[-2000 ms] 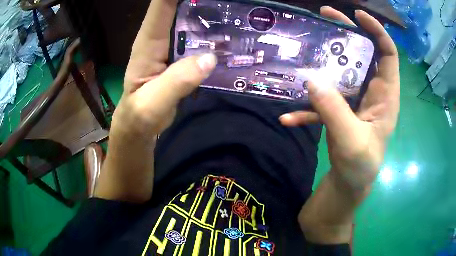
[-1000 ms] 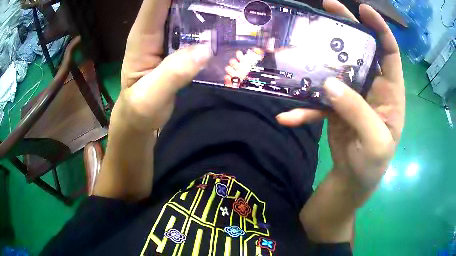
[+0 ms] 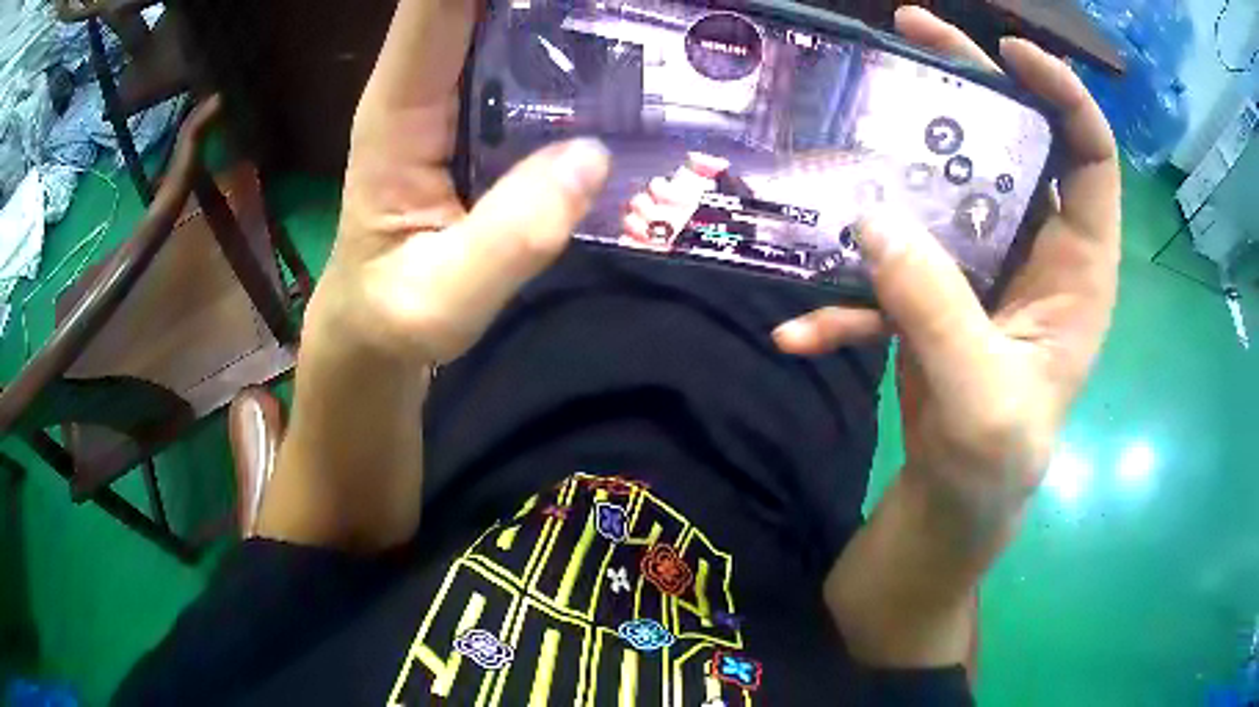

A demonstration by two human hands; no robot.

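Note:
A smartphone (image 3: 801, 131) in a thin dark case is held sideways at the top of the view, tilted a little down to the right. Its lit screen shows a game scene with a hand, small text and round icons. My left hand (image 3: 428, 228) is bare and holds the phone's left end, with the thumb over the left part of the screen. My right hand (image 3: 994, 332) is bare and holds the right end, with the thumb over the lower right of the screen and one fingertip showing below the phone. The fingers behind the phone are mostly hidden.
My black T-shirt (image 3: 649, 387) with a yellow line pattern fills the lower middle. A brown wooden chair (image 3: 166, 332) stands at the left on the green floor (image 3: 1105, 580). A whitish heap (image 3: 42, 138) is at the upper left. Blue plastic (image 3: 1139, 83) is at the upper right.
My left thumb has moved slightly right over the screen. My right thumb has moved left since the last earlier frame. The game scene on the screen has changed.

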